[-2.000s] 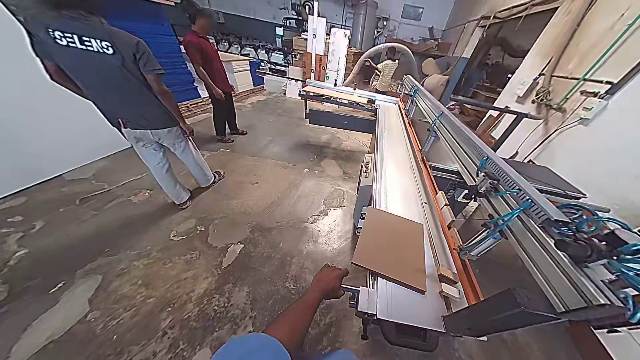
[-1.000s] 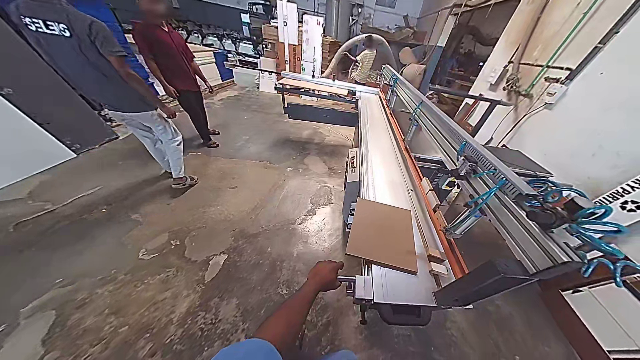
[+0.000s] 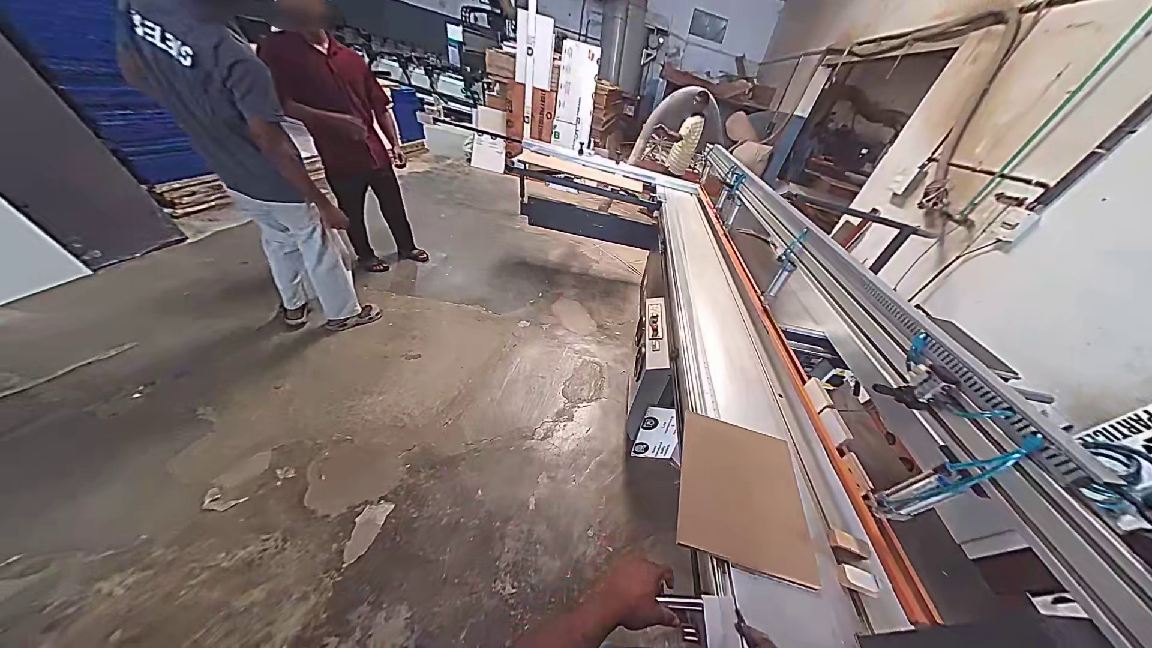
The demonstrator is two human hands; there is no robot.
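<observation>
My left hand (image 3: 635,592) is closed around a metal handle (image 3: 681,605) at the near left edge of a long sliding-table panel saw. Just beyond the hand, a flat brown board (image 3: 749,499) lies on the saw's aluminium sliding table (image 3: 711,288), its left edge overhanging slightly. Two small wood blocks (image 3: 849,545) sit right of the board's near corner. An orange strip (image 3: 781,355) runs along the table, beside a long metal beam (image 3: 864,288) carrying pneumatic cylinders and blue hoses. My right hand is not in view.
Two people stand on the concrete floor (image 3: 432,378) at the left, near stacked blue sheets (image 3: 126,99). A crosscut outrigger table (image 3: 589,225) juts left from the far end. Another person (image 3: 688,144) is beyond it. A control box (image 3: 652,360) hangs on the saw's left side.
The person in the dark grey shirt has moved closer to the person in red, now partly overlapping them. My left hand stays on the handle, and the board remains on the table. The view has shifted.
</observation>
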